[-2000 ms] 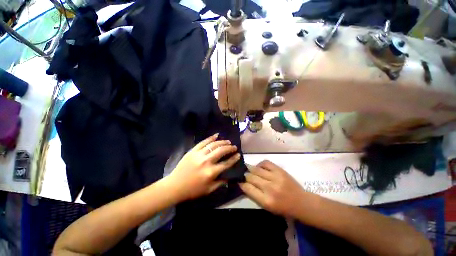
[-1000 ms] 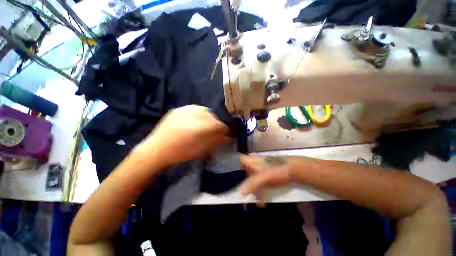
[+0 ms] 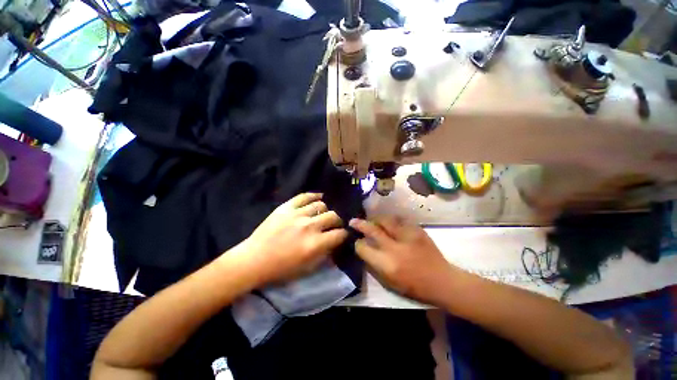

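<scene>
A large black garment panel (image 3: 223, 148) lies left of the needle and runs under the presser foot (image 3: 356, 178) of the cream sewing machine (image 3: 460, 104). My left hand (image 3: 301, 234) lies on the black cloth just in front of the foot, fingers on the cloth. My right hand (image 3: 393, 256) is beside it on the right, fingertips gripping the cloth edge. A pale grey piece (image 3: 312, 289) with a rounded edge shows below my left hand and hangs over the table's front edge. The cloth under my fingers is hidden.
Snips with green and yellow loops (image 3: 456, 178) lie under the machine arm. A dark thread clump (image 3: 605, 241) is on the right. A purple machine (image 3: 26, 174) and a green cone (image 3: 30, 122) stand far left. A blue basket (image 3: 96, 334) is below the table.
My left hand has come down from its blurred raised position onto the cloth. My right hand has closed on the cloth edge. The grey piece now lies spread below my left hand.
</scene>
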